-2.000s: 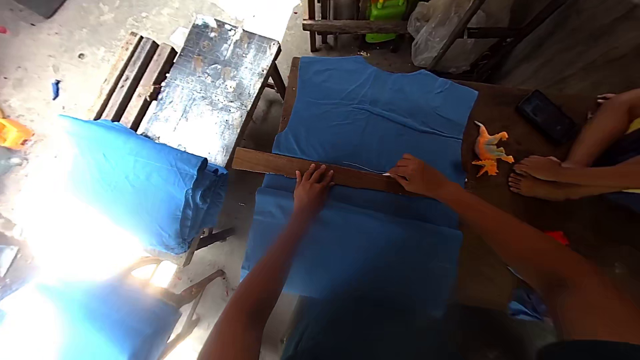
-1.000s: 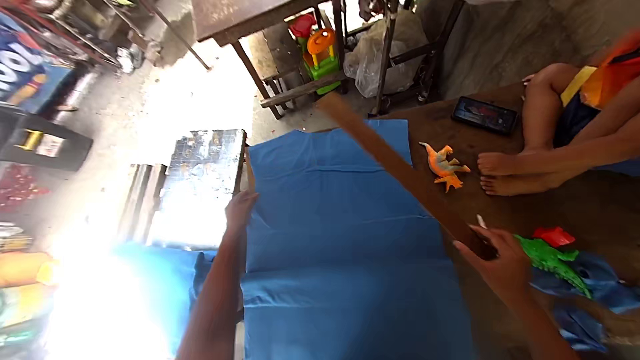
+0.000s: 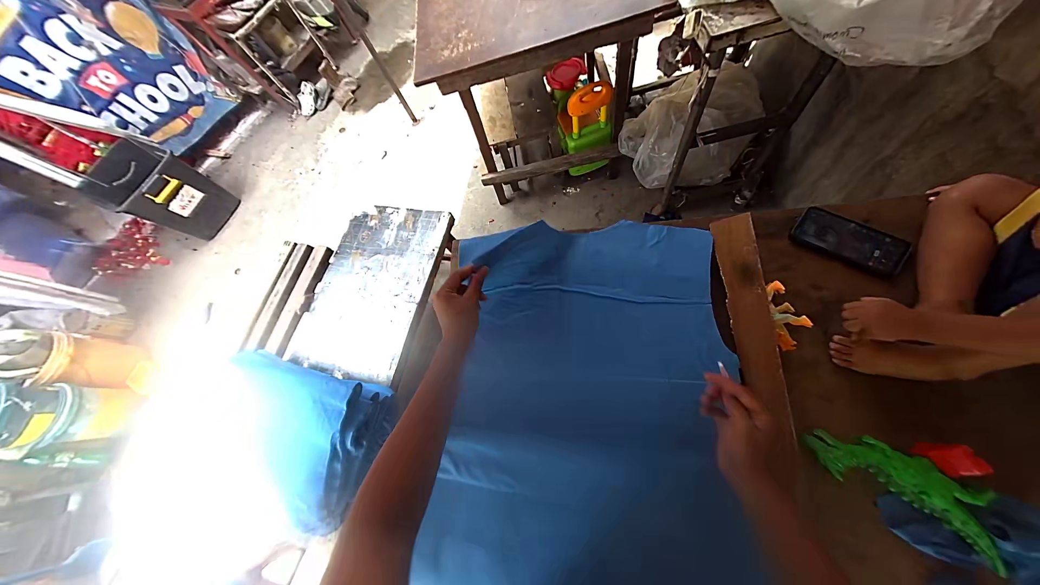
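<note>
Blue fabric [image 3: 585, 390], cut with a neckline and armhole curves, lies spread over a brown wooden table. At its upper left edge my left hand [image 3: 461, 301] pinches the cloth between thumb and fingers. My right hand [image 3: 738, 418] holds a small, pale, pointed marking tool [image 3: 722, 370], perhaps chalk, over the right side of the fabric. A flat wooden board [image 3: 751, 301] lies lengthwise along the cloth's right edge, beside my right hand. Faint creases cross the cloth.
Right of the board are an orange toy dinosaur [image 3: 785, 315], a smartphone [image 3: 850, 241], a green toy crocodile [image 3: 910, 479] and a seated person's bare legs and hand [image 3: 886, 319]. More blue fabric [image 3: 313, 431] hangs at left by a worn low table [image 3: 366, 292].
The wooden board has gone from lying across the fabric, through being lifted in my right hand, to lying along its right edge. My left hand now pinches the upper left edge. The view has shifted.
</note>
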